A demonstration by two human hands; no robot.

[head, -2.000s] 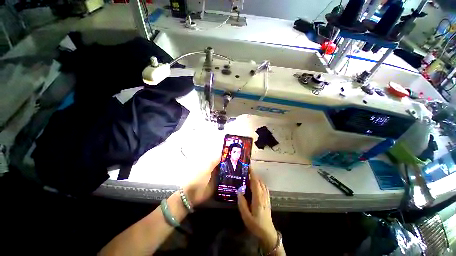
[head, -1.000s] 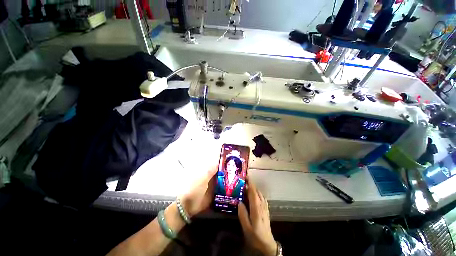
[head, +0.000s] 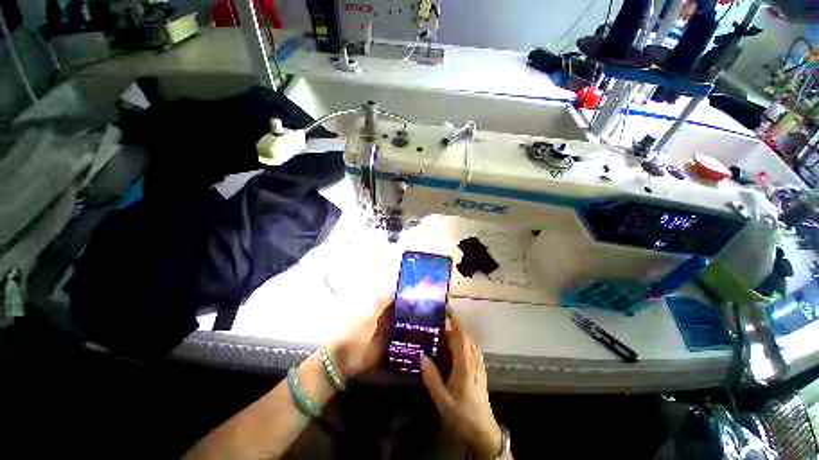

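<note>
A smartphone [head: 419, 305] with a lit blue and purple screen is held upright over the front edge of the white machine table. My left hand [head: 367, 340] grips its left side; its fingers behind the phone are hidden. My right hand [head: 462, 377] is at its lower right side, with the thumb over the lower part of the screen. A white sewing machine [head: 530, 202] stands behind the phone, its needle area [head: 391, 220] brightly lit. A small dark fabric scrap [head: 476, 257] lies right of the phone.
Dark cloth [head: 224, 234] is heaped at the left under the lamp head [head: 281, 144]. Thread snips [head: 604, 338], a blue tray [head: 699, 323] and a teal item [head: 611, 295] lie at the right. A red dish [head: 710, 167] sits on the machine. A clear plastic bag [head: 709, 431] hangs lower right.
The phone's screen has changed from a person's picture to a blue and purple image. The hands keep their hold on the phone, and the view has shifted slightly.
</note>
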